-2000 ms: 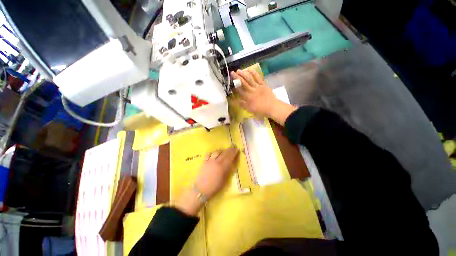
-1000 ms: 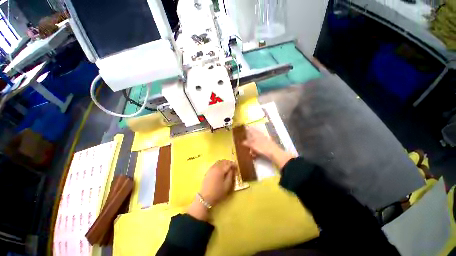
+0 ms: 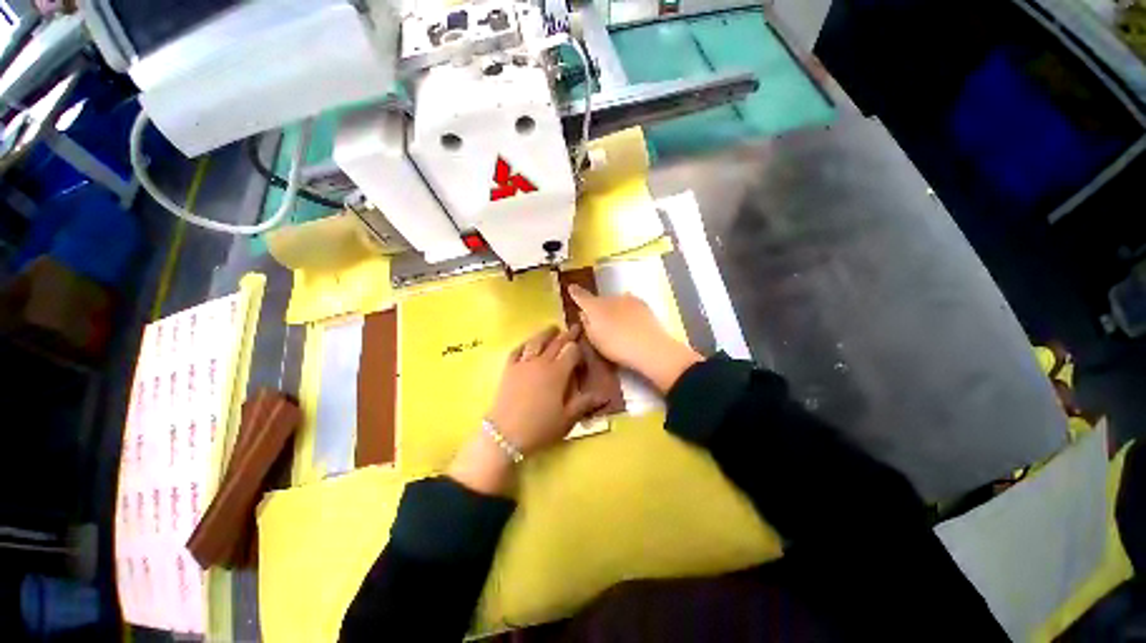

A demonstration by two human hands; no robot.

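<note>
A yellow template plate lies under the machine head. A brown strip lies along the right side of its yellow middle part. My right hand presses on the upper part of this strip. My left hand lies bent over the strip's lower left edge; its fingertips are partly hidden, and I cannot tell if they grip it. A second brown strip lies flat on the left side of the template. The large yellow panel drapes over the near table edge.
A stack of brown strips lies at left beside a printed sheet. A control screen housing hangs at upper left. A metal bar crosses the green bed cover. A pale sheet is at lower right.
The right hand moved from beside the machine head down to the template. A brown strip now lies there, under both hands. The left hand has stayed near the template's middle. The camera view has shifted.
</note>
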